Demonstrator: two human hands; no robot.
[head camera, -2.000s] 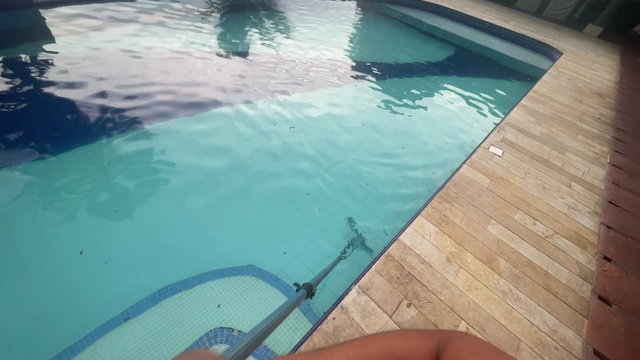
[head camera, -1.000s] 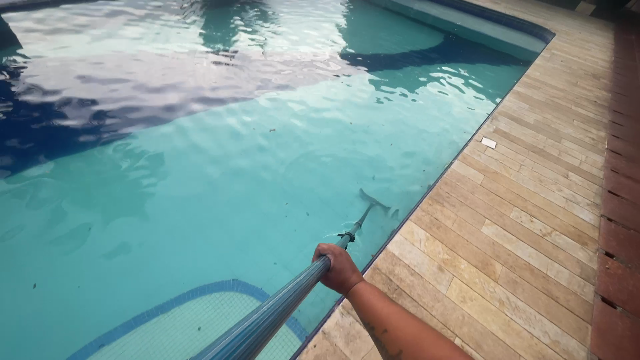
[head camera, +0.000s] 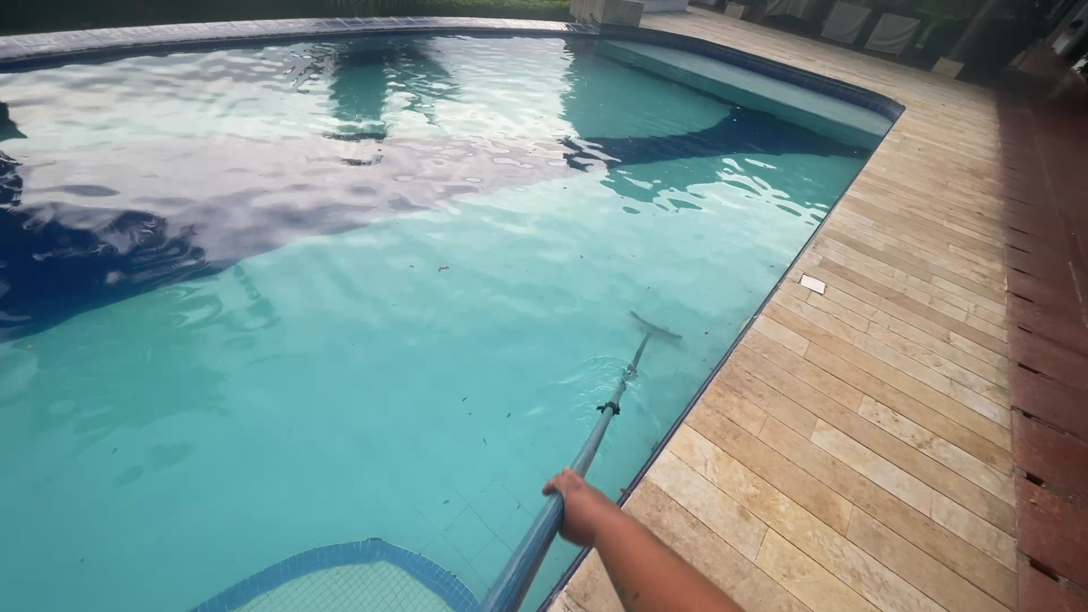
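Note:
My right hand (head camera: 581, 507) is closed around a long blue-grey telescopic pole (head camera: 529, 544) that slants down and away into the pool water. A dark clamp (head camera: 609, 409) sits on the pole beyond the hand, just above the water. At the far end, under the surface, shows a wide brush or vacuum head (head camera: 655, 326), near the right pool wall; its exact kind is unclear through the water. Small ripples ring the pole where it enters. The near end of the pole runs out of the bottom of the view. My left hand is outside the view.
Stone-plank decking (head camera: 850, 408) borders the pool on the right, with a pale square cover (head camera: 813, 283) set in it and red paving (head camera: 1050, 442) beyond. A blue-tiled curved step (head camera: 365, 552) lies underwater at the bottom. Small leaves (head camera: 443, 269) dot the water.
My right forearm was low across the bottom edge two seconds ago; now the hand is out over the pole, gripping it. The submerged head has moved farther out along the pool wall.

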